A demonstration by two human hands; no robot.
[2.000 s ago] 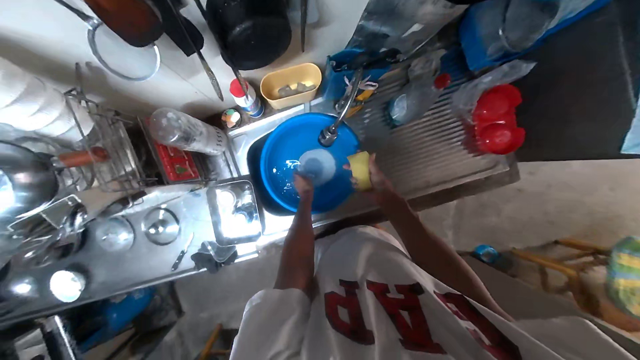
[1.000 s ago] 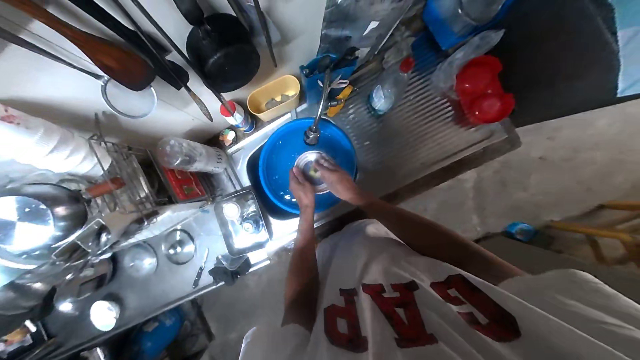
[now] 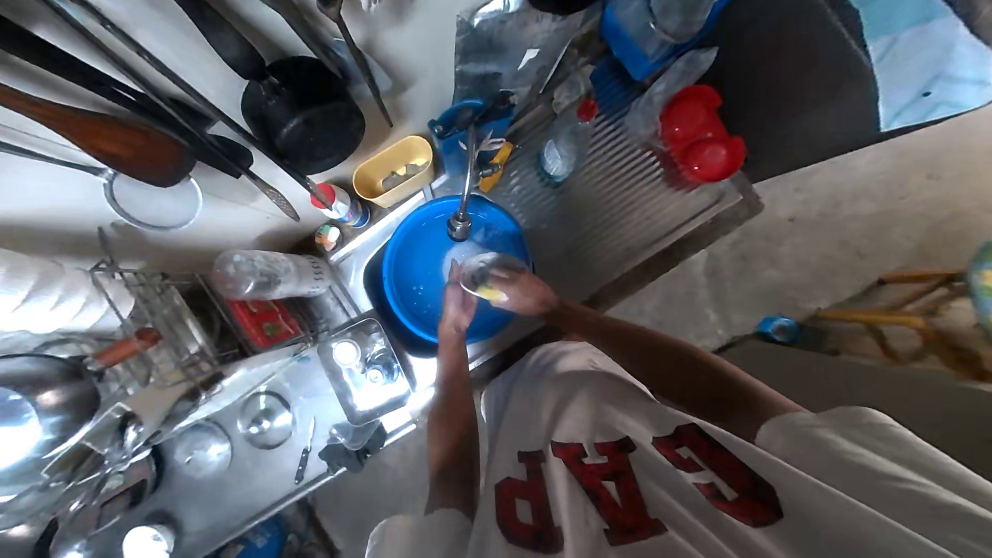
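Over a blue plastic basin point(image 3: 418, 310) set in the sink, my left hand point(image 3: 459, 301) grips the near-left rim of a small metal bowl point(image 3: 482, 271). The fingers of my right hand point(image 3: 527, 291) are at the bowl's right side, with a yellow sponge point(image 3: 491, 294) pressed against it. Water stands in the basin, with a pale round shape under the surface behind the bowl. A faucet point(image 3: 459, 225) hangs above the basin just beyond my hands; whether it runs cannot be told.
Left of the basin are a metal tray point(image 3: 364, 372), a knife point(image 3: 305, 451) and a dish rack point(image 3: 170, 325). A yellow tub point(image 3: 394, 170) stands behind. On the ribbed drainboard are a plastic bottle point(image 3: 568, 143) and a red container point(image 3: 701, 136). Pans and utensils hang on the wall.
Two seconds ago my right hand held the yellow sponge at the basin's right rim, apart from my left hand. Now both hands are together at the metal bowl, which is tilted.
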